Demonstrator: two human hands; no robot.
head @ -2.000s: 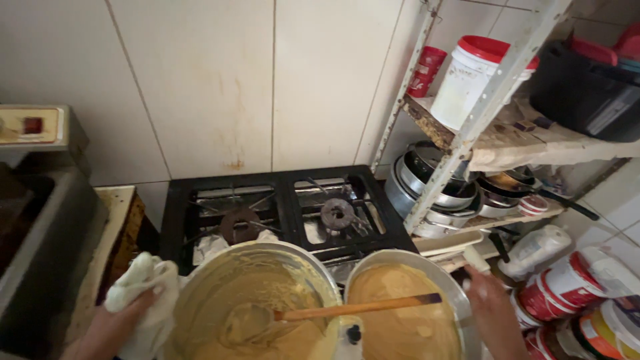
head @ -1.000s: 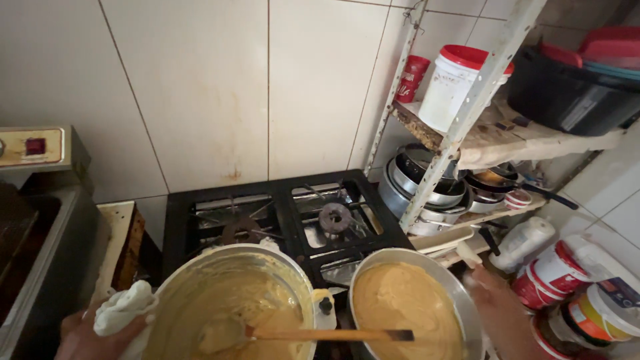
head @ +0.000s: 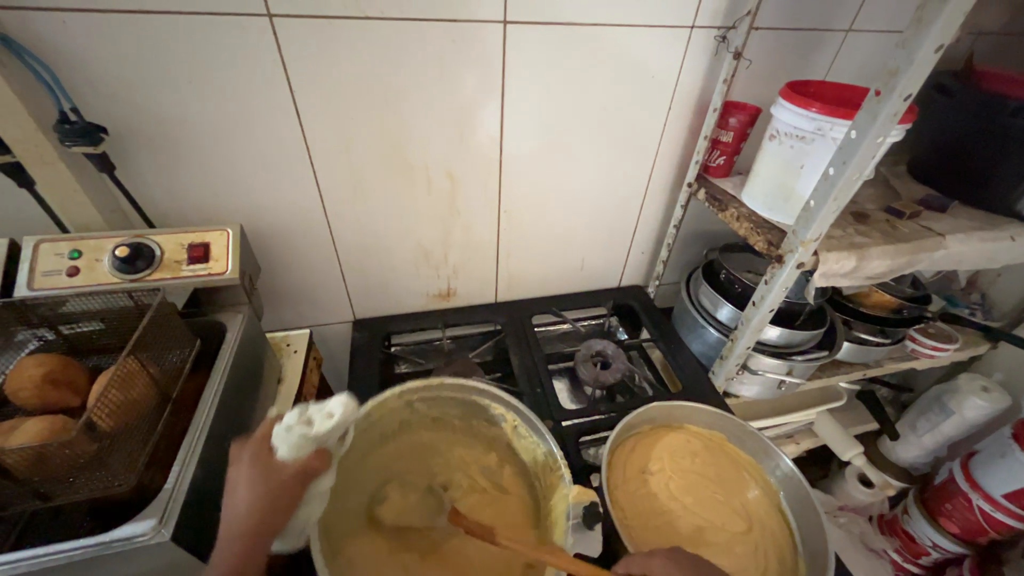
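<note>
My left hand [head: 268,480] grips a folded white cloth [head: 314,432] against the left rim of a large metal pot [head: 448,387]. Thick yellowish batter or dough [head: 448,480] coats the inside of this pot. A wooden spoon [head: 520,544] leans in it, its bowl sunk in the mixture. At the bottom edge, my right hand [head: 668,562] is at the spoon's handle end, mostly cut off by the frame. To the right stands a second metal pan [head: 812,512] filled with a smoother yellow-orange mixture [head: 696,488].
Behind the pots is a black gas stove [head: 512,320]. At left, a deep fryer [head: 132,256] has a wire basket [head: 104,384] holding browned fried pieces [head: 48,382]. On the right, a metal shelf [head: 808,216] carries a white bucket [head: 800,160] and stacked pans [head: 768,320]; red-and-white tubs [head: 960,496] stand below.
My right hand has moved from the right side of the second pan to the spoon's handle. My left hand stays with the cloth at the large pot. The view has swung left, showing the fryer.
</note>
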